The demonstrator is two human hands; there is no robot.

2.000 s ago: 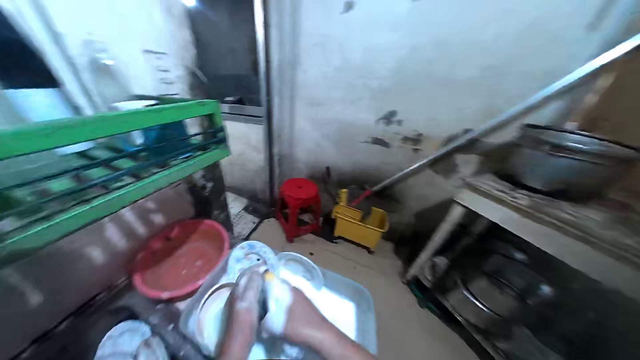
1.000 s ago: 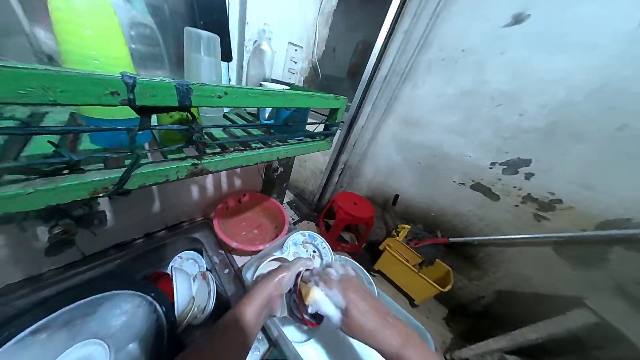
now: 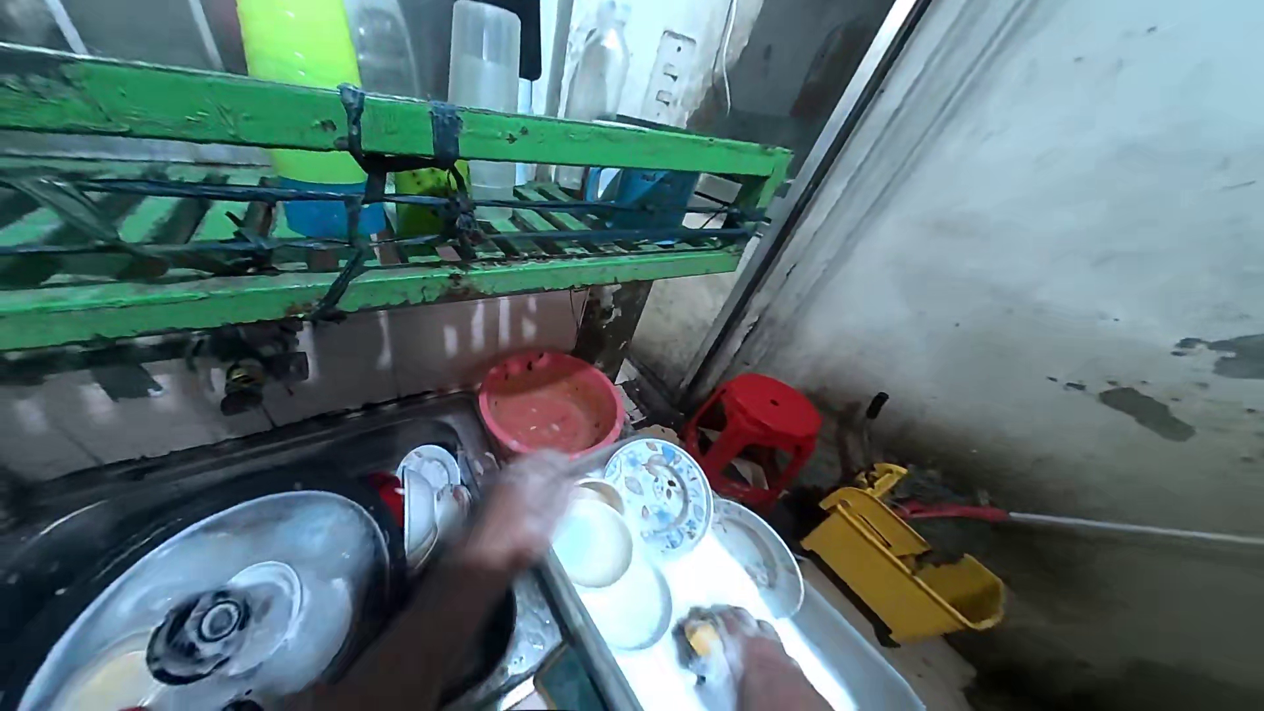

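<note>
My left hand (image 3: pixel 523 504), blurred and wet with suds, is over the edge between the sink (image 3: pixel 326 430) and a pale plastic tub; I cannot tell whether it holds anything. My right hand (image 3: pixel 736 637) is low over the tub (image 3: pixel 859 662), closed on a yellowish sponge (image 3: pixel 703 637) with foam. Near it in the tub lie a flower-patterned plate (image 3: pixel 659 497), another patterned plate (image 3: pixel 760 553) and white bowls (image 3: pixel 592 543). In the sink stand stacked small dishes (image 3: pixel 420 504), beside a large metal basin (image 3: pixel 326 553) that holds a dark round piece (image 3: pixel 202 632).
A red plastic basin (image 3: pixel 553 405) sits behind the tub, with a red stool (image 3: pixel 760 425) to its right. A yellow mop bucket (image 3: pixel 889 563) stands on the floor by the wall. The green slatted rack (image 3: pixel 612 143) with bottles and cups hangs over the sink, above a tap (image 3: pixel 244 380).
My hands were together over the tub around a dark, reddish item; they have moved apart, left toward the sink, right lower in the tub. The dark item no longer shows between them.
</note>
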